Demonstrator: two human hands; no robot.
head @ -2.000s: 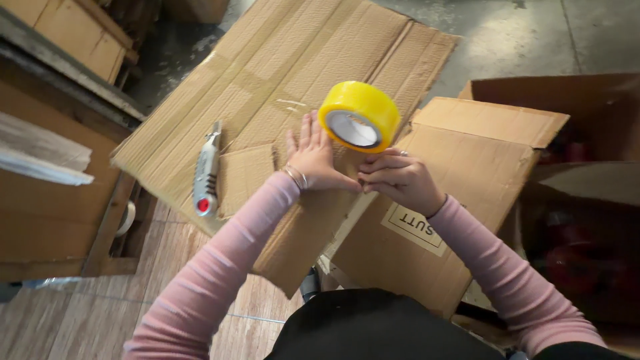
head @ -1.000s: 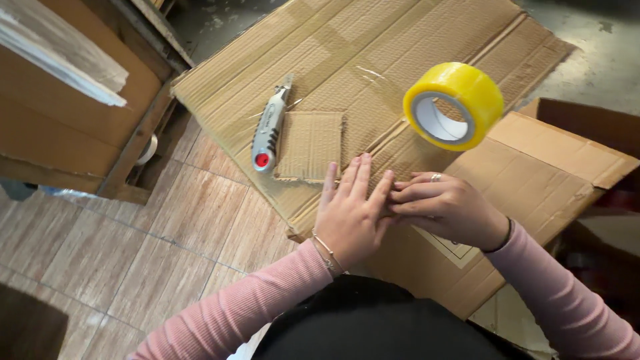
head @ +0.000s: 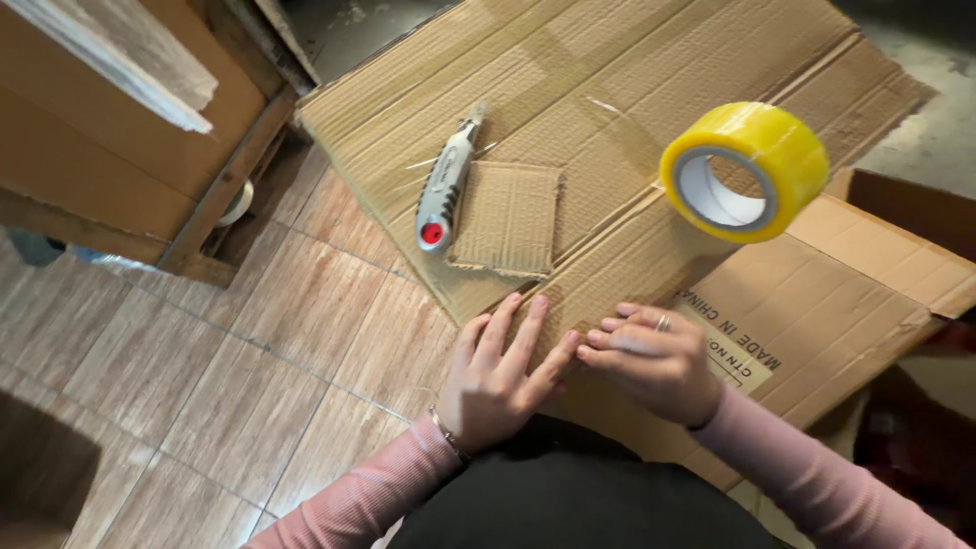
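Note:
My left hand (head: 496,374) lies with spread fingers on the near edge of a large corrugated cardboard sheet (head: 610,152). Beside it, my right hand (head: 659,358) has its fingers bent together at the same edge; whether they pinch anything is hidden. A grey utility knife (head: 446,183) with a red button rests on the sheet, its tip pointing away from me. It touches or nearly touches a small square cardboard piece (head: 509,217). A roll of yellow packing tape (head: 743,171) stands on its side at the right. Under the sheet is a cardboard box (head: 846,305) with a printed label.
At the left stands a large brown carton (head: 99,152) on a wooden pallet (head: 221,191), with white plastic (head: 130,53) over it. An open carton (head: 915,206) is at the right edge. Tiled floor (head: 305,343) shows at lower left.
Both hands have moved along the cardboard's folded edge toward its near corner, away from the tape roll. My left hand was farther up the sheet two seconds ago. The view has shifted.

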